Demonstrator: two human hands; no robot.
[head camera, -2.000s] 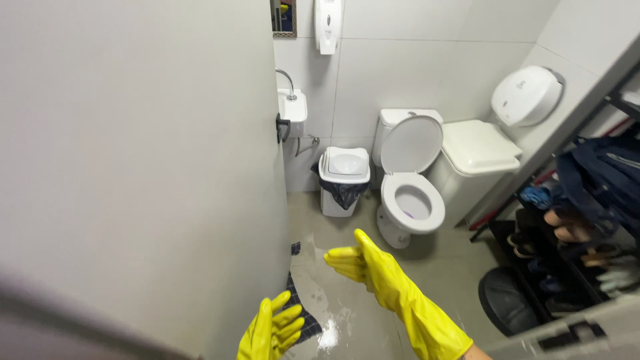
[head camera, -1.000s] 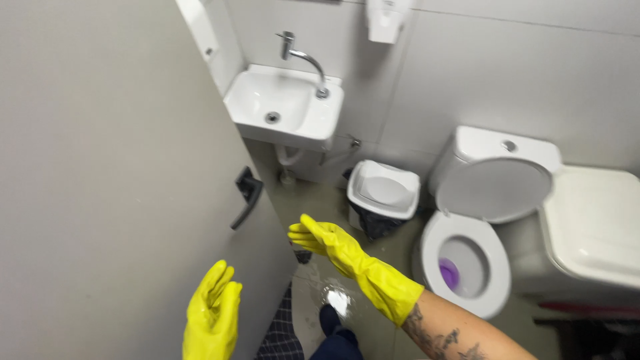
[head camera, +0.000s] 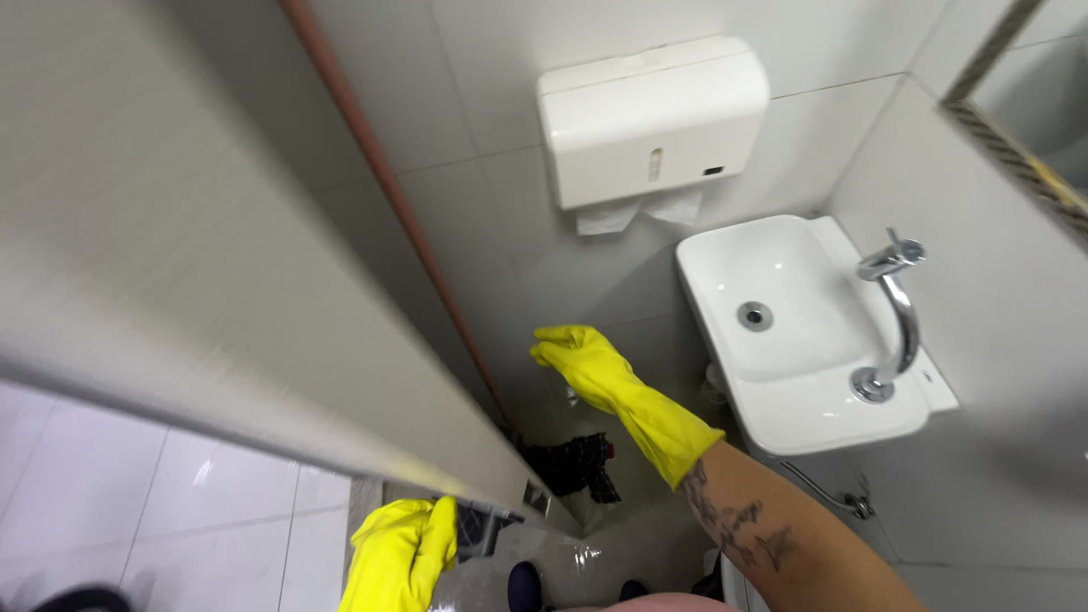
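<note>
Yellow rubber gloves cover both my hands. My left hand (head camera: 401, 552) is at the bottom, beside the door handle (head camera: 489, 531) near the edge of the grey door (head camera: 280, 314); whether it touches the handle I cannot tell. My right hand (head camera: 586, 361) hangs in the air left of the white sink (head camera: 799, 297), fingers loosely bent, nothing in them. Behind the door's edge, a dark checked cloth (head camera: 578, 467) lies low by a reddish pole (head camera: 399, 200) that leans against the wall.
A white paper towel dispenser (head camera: 654, 119) is on the wall, with towels (head camera: 608, 219) sticking out. The sink has a chrome faucet (head camera: 903, 314). A framed mirror (head camera: 1045, 102) hangs at the upper right. Wet-looking floor (head camera: 586, 557) shows around dark shoes (head camera: 525, 586).
The view has swung left, from the toilet and bin to the sink and dispenser. The door now stands edge-on, with the tiled floor beyond it in sight. My left hand is now near the handle.
</note>
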